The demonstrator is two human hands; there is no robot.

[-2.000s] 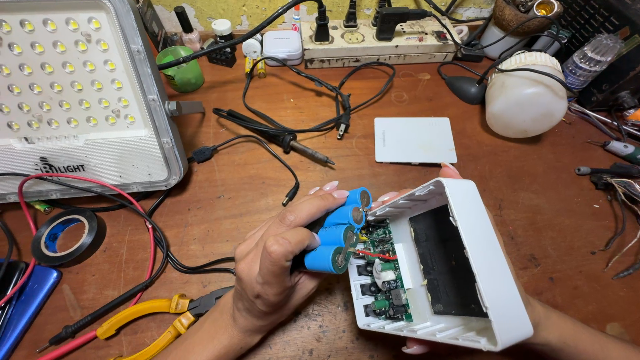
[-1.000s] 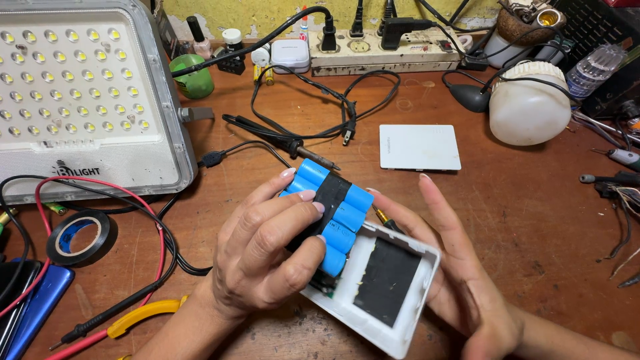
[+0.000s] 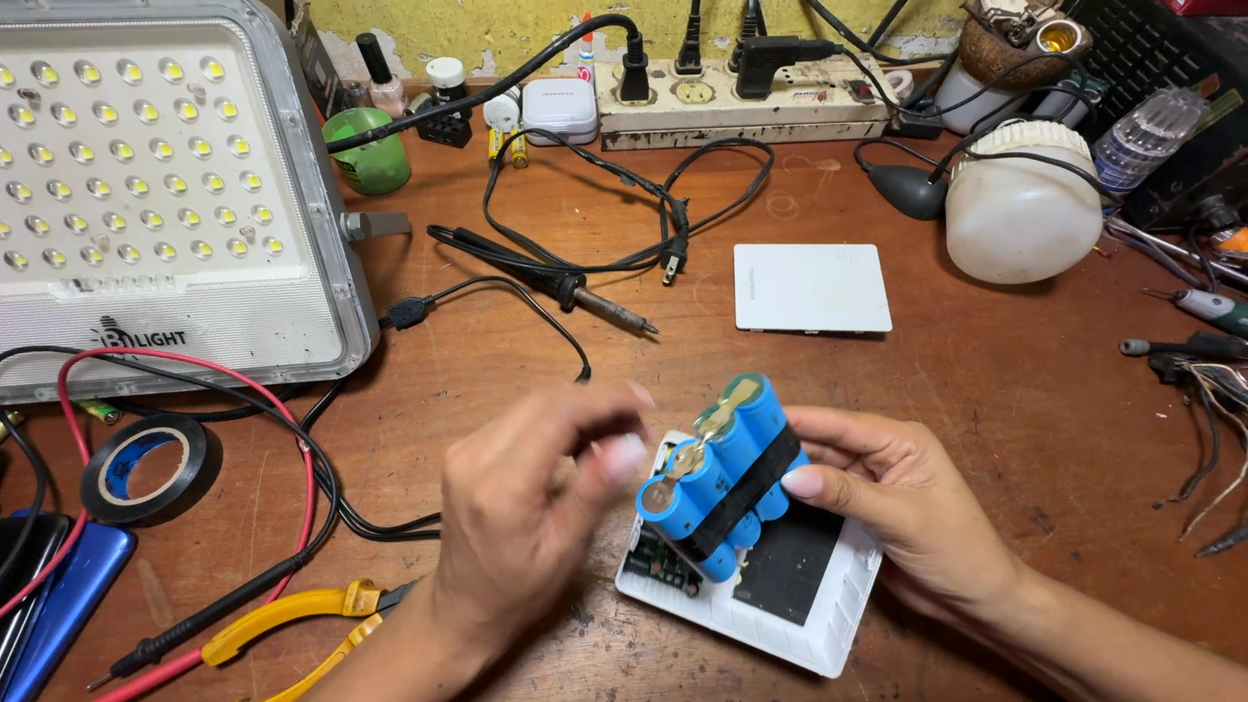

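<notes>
My right hand [image 3: 887, 487] holds a pack of several blue cylindrical battery cells [image 3: 726, 478], bound with a black tape band, tilted so that the metal strips on its ends face up. Beneath the pack lies a white plastic housing [image 3: 809, 643] with a black pad [image 3: 795, 561] inside. Part of a green circuit board [image 3: 663, 561] shows at the housing's left side. My left hand [image 3: 546, 478], blurred, is just left of the pack with fingers curled and nothing visible in it. A flat white cover [image 3: 812, 288] lies farther back on the table.
A soldering iron [image 3: 609, 310] lies behind my left hand. At left are an LED floodlight [image 3: 156, 292], black tape roll [image 3: 146, 468], yellow-handled pliers [image 3: 283, 619] and a test probe [image 3: 205, 614]. A power strip [image 3: 702, 107] and a white bulb [image 3: 1024, 214] stand at the back.
The battery pack has passed from my left hand to my right and now shows its end strips. My left hand has come away from it. The housing, raised two seconds ago, is lower now.
</notes>
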